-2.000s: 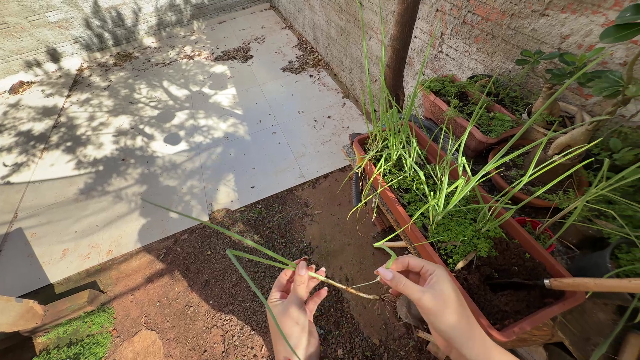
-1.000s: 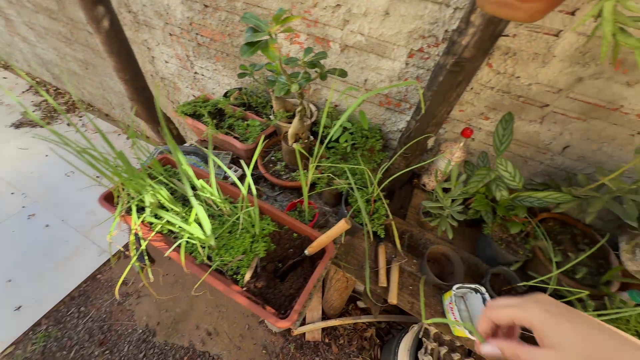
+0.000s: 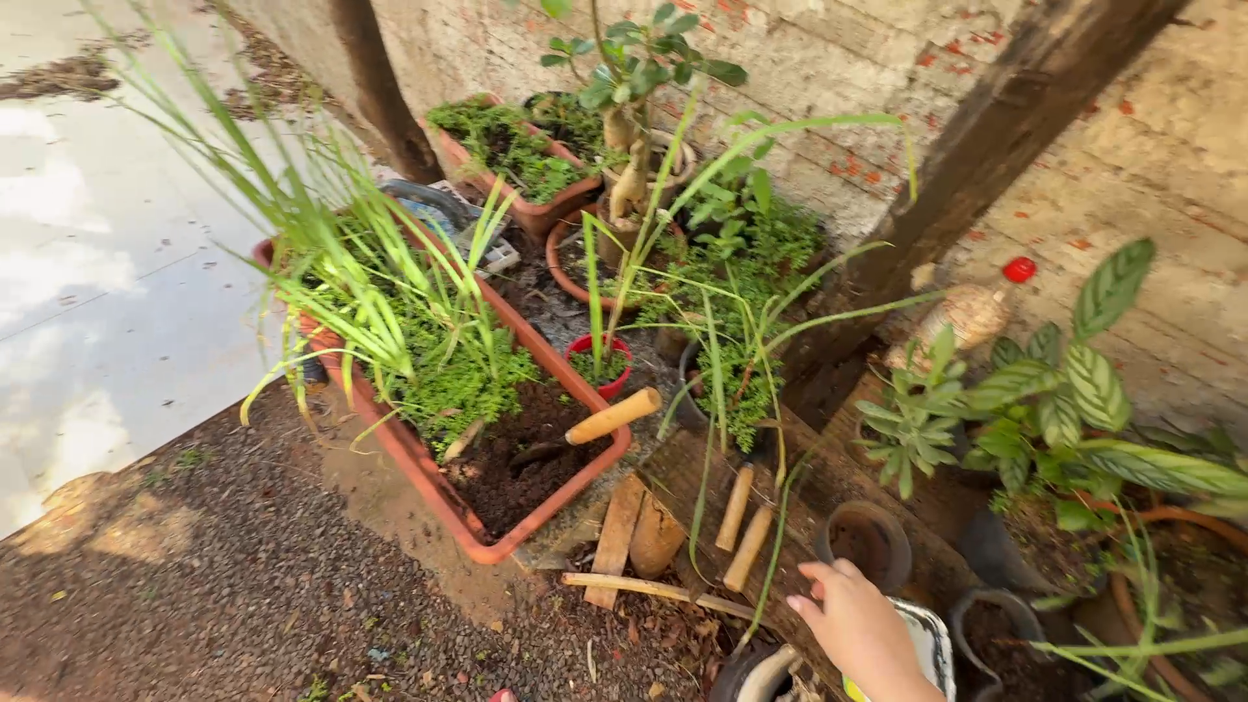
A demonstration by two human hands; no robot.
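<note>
My right hand (image 3: 853, 619) reaches in at the lower right with nothing seen in it, over a white container (image 3: 921, 634) and just right of a long green leaf. Two wooden tool handles (image 3: 746, 541) lie on the wooden board (image 3: 673, 478) up and left of the hand. In the terracotta-coloured planter (image 3: 419, 487), chive-like green plants (image 3: 361, 292) grow above small leafy herbs, and a tool with a wooden handle (image 3: 612, 415) is stuck in the bare soil (image 3: 507, 463). Only a tiny pink tip, possibly of a left finger, shows at the bottom edge.
An empty round pot (image 3: 866, 546) and a soil-filled pot (image 3: 999, 634) stand beside the hand. A small red pot (image 3: 600, 366) sits behind the planter. A slanted wooden post (image 3: 975, 146), a bottle with a red cap (image 3: 975, 312) and striped-leaf plants (image 3: 1097, 390) are at the right.
The view has swung right. Two seconds ago both hands held a thin green plant with a pale stem; now it is not seen in the right hand, and the left hand has left the main view.
</note>
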